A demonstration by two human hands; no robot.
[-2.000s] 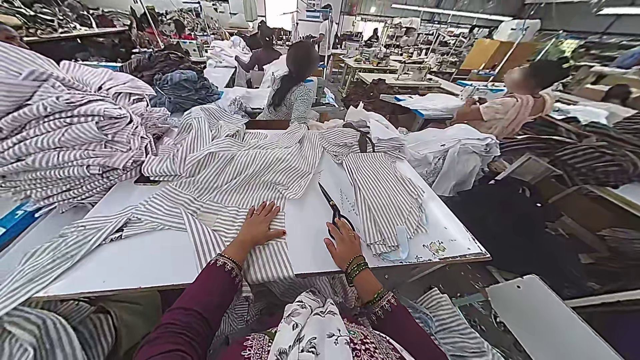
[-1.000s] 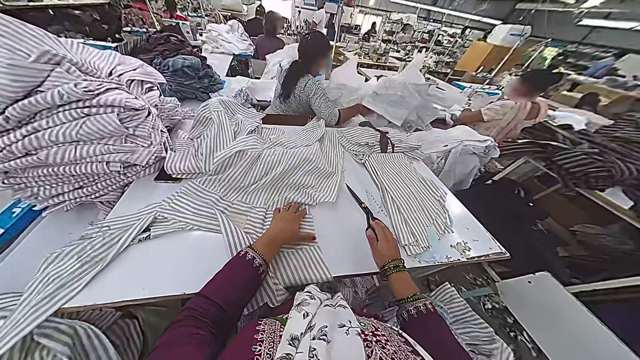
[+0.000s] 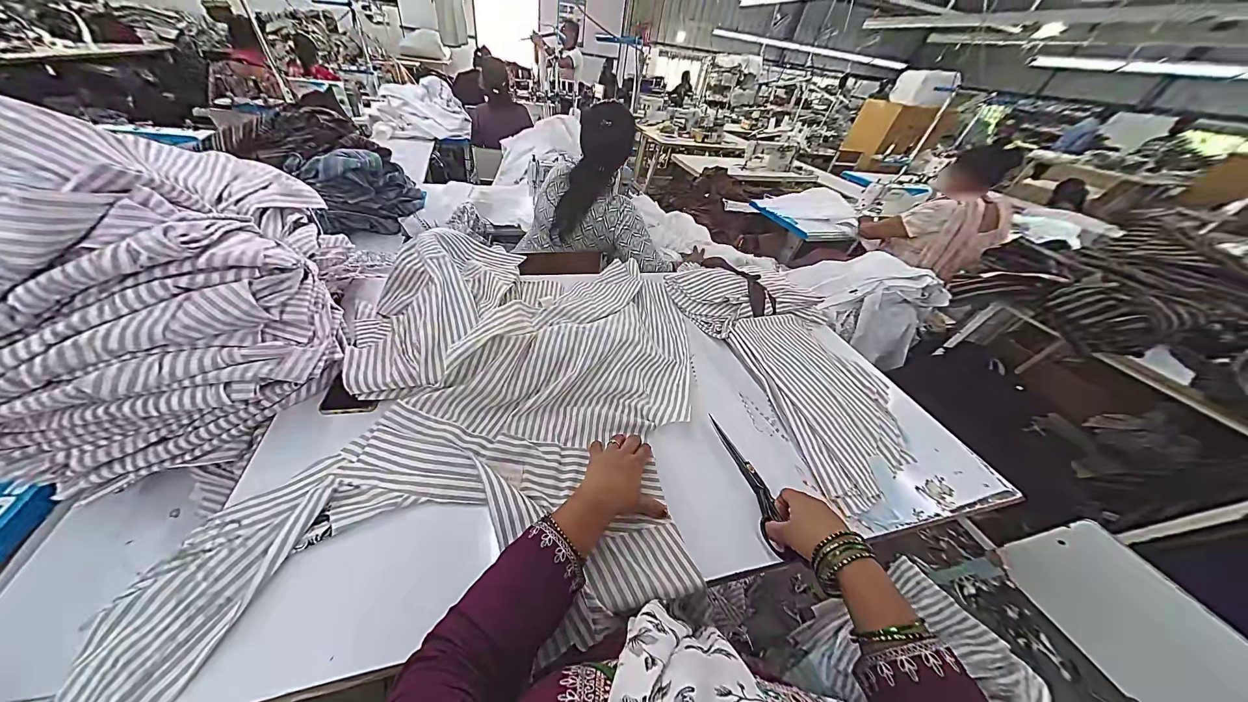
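Note:
A grey-and-white striped garment (image 3: 575, 375) lies spread over the white table (image 3: 409, 575), one long sleeve trailing to the lower left. My left hand (image 3: 619, 478) rests on its lower part, fingers spread and not gripping anything that I can see. In my right hand (image 3: 799, 522) are dark-handled fabric scissors (image 3: 749, 475) with long blades pointing up and left, just right of the garment's edge. The blades look closed or nearly so. To the right of the scissors lies a stack of striped cloth pieces (image 3: 819, 400), with a dark strip (image 3: 756, 292) across its far end.
A tall pile of striped garments (image 3: 156, 312) fills the left side. A dark phone-like object (image 3: 346, 400) lies beside it. White cloth (image 3: 868, 292) hangs over the far right corner. One co-worker (image 3: 600, 195) sits beyond the table, another (image 3: 960, 214) farther right.
The co-worker beyond the table has lowered the white cloth held up a second ago. My left hand stays on the garment and my right hand keeps the scissors.

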